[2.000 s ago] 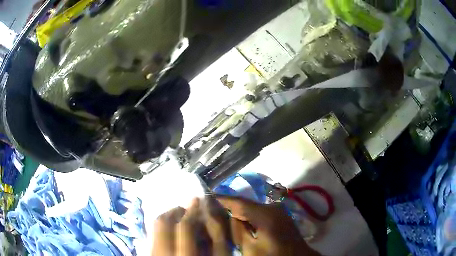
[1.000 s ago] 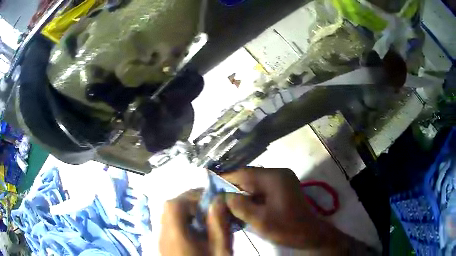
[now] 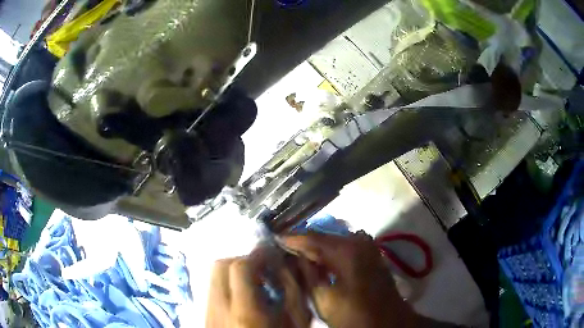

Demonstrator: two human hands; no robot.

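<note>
My left hand and my right hand are side by side at the bottom centre, fingertips together. Both pinch a small light-blue fabric piece, mostly hidden by the fingers and washed out by glare. Its upper end is by the presser foot area of the sewing machine; contact is unclear. Whitish binding tape runs along the machine's cylinder arm towards the needle area.
A pile of light-blue pieces lies left. The scissors' red loop handle is right of my right hand, with light-blue fabric behind my fingers. A blue crate with light-blue pieces stands at the right.
One second ago the fabric showed between my spread hands just below the foot. Now my hands are closer together and cover most of it, and light-blue fabric shows again behind them.
</note>
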